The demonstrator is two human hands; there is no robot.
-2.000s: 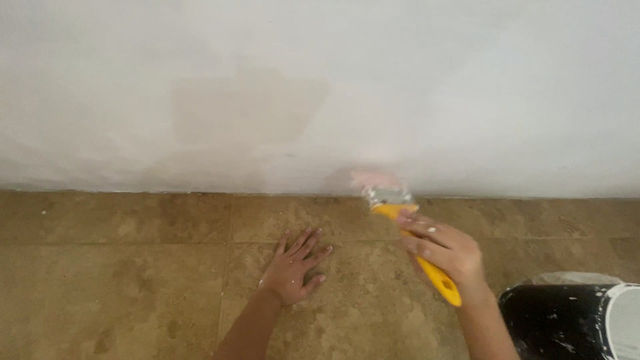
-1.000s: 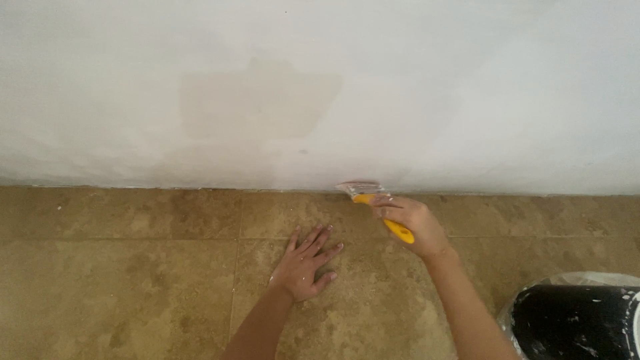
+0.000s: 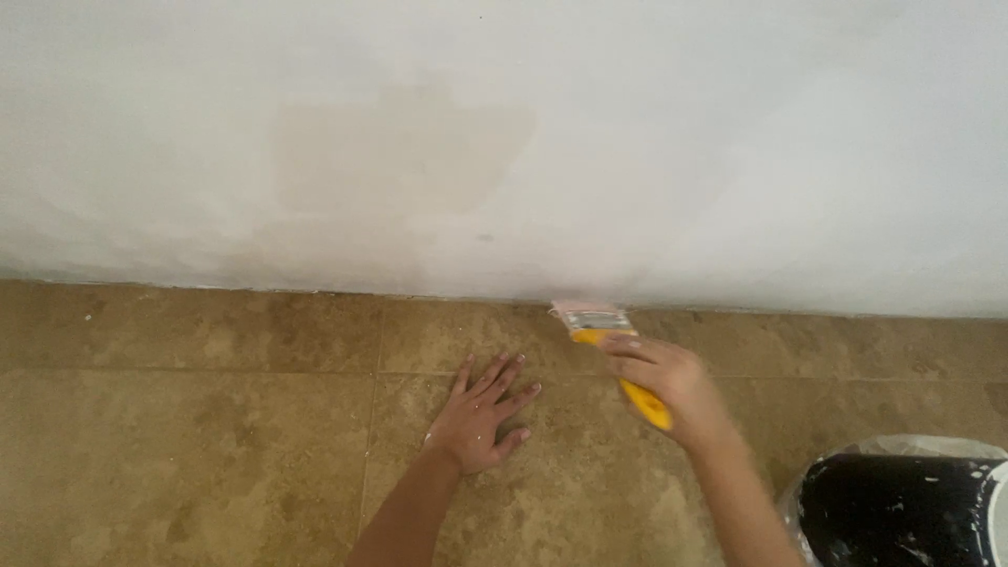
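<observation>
My right hand (image 3: 661, 378) grips a paintbrush (image 3: 602, 321) by its yellow handle. The brush's pale, paint-covered bristles meet the foot of the white wall (image 3: 630, 157), where it joins the tiled floor. Flat on the brown floor tiles (image 3: 260, 441) lies my left hand (image 3: 480, 417), fingers spread, holding nothing; small white specks dot its back. A beige patch (image 3: 394, 157) shows on the wall above and left of the brush.
At the lower right is a black bucket (image 3: 890, 504) spattered with white, its pale rim cut off by the frame edge. Clear plastic (image 3: 921, 445) shows around it. A small white speck (image 3: 88, 317) lies on the floor at far left.
The brush in my right hand has shifted along the bottom of the wall, left and then slightly back right. My left hand stays flat on the floor.
</observation>
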